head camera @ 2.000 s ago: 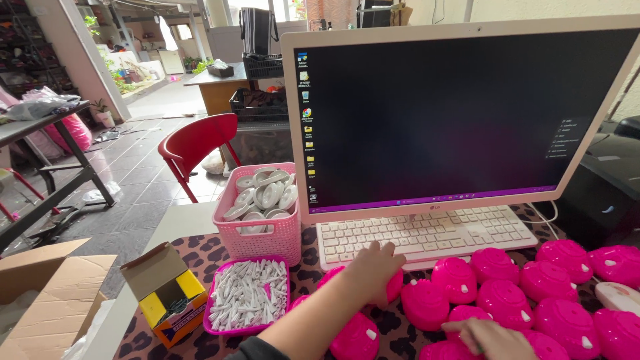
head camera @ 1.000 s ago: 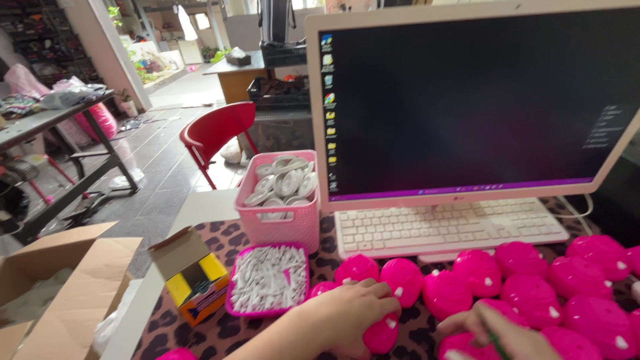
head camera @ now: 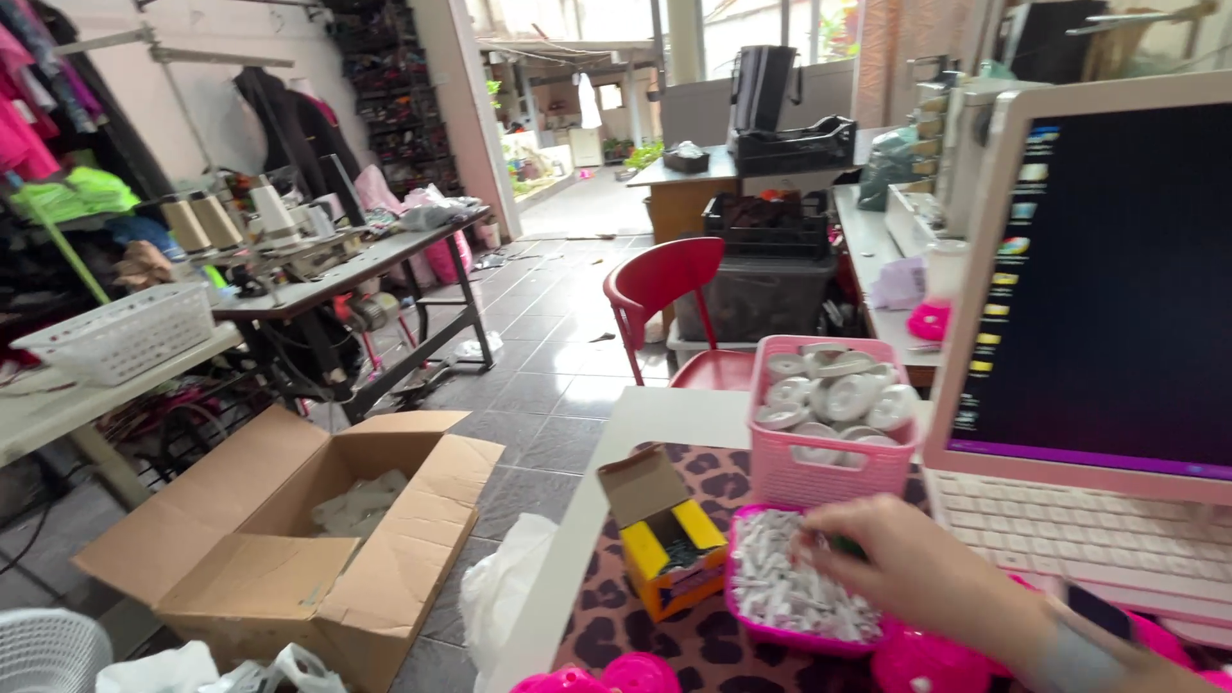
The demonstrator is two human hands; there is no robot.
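Note:
My right hand (head camera: 837, 551) reaches in from the lower right, over a bright pink tray (head camera: 739, 616) full of small white plastic pieces (head camera: 794, 587). A small dark green object (head camera: 849, 547) shows within its curled fingers; its shape is mostly hidden and the fingertips are blurred. My left hand is out of view. Rounded bright pink plastic parts (head camera: 929, 662) lie below my right forearm, and more (head camera: 640, 674) sit at the bottom edge. Left of the tray stands an open yellow and black small box (head camera: 674, 549) with dark contents. Behind the tray is a pink basket (head camera: 833, 467) of white round plastic parts (head camera: 852, 395).
A monitor (head camera: 1097, 289) and white keyboard (head camera: 1049, 539) stand at right on the leopard-print mat (head camera: 616, 616). Beyond the table are a red chair (head camera: 674, 298), an open cardboard box (head camera: 414, 558) on the left and a sewing machine table (head camera: 356, 274). A white plastic bag (head camera: 505, 587) hangs by the table edge.
My right hand has moved left from the pink parts to the tray of white pieces. My left hand, earlier on the pink parts, has left the view. The view has swung left.

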